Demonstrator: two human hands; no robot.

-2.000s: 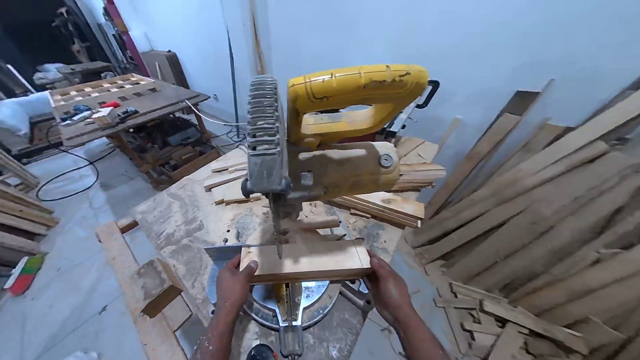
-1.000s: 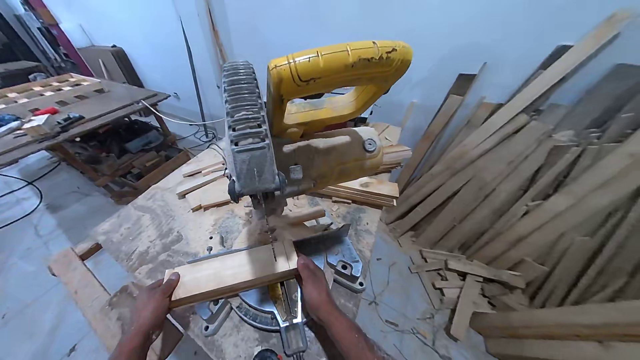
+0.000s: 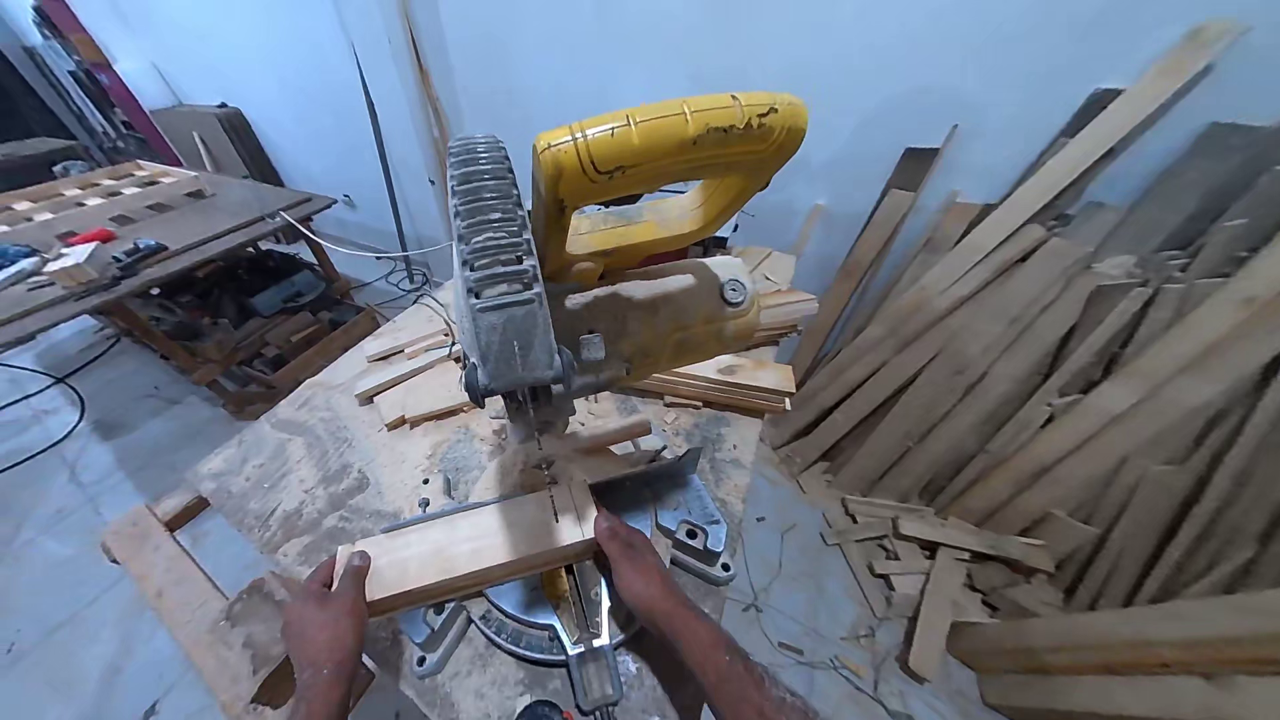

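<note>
A miter saw with a yellow D-shaped handle [image 3: 670, 130] and a dusty grey ribbed guard [image 3: 495, 250] stands in the middle, its head raised above a short wooden board [image 3: 465, 545]. The board lies across the saw's base against the metal fence [image 3: 645, 480], and a line crosses it near its right end. My left hand [image 3: 328, 620] grips the board's left end, thumb on top. At the right end, my right hand [image 3: 635, 565] holds it, with the fingers partly hidden. The blade is mostly hidden by the guard.
Wood offcuts [image 3: 425, 385] and sawdust lie on the worktable [image 3: 290, 450] behind the saw. Many planks [image 3: 960, 330] lean on the wall at right, above a heap of scraps [image 3: 930, 560] on the floor. Another table [image 3: 230, 215] at left holds tools. A black cable [image 3: 75, 400] crosses the floor.
Two seconds ago the board lay further right across the saw; both hands have since moved it left. The view has turned and come nearer.
</note>
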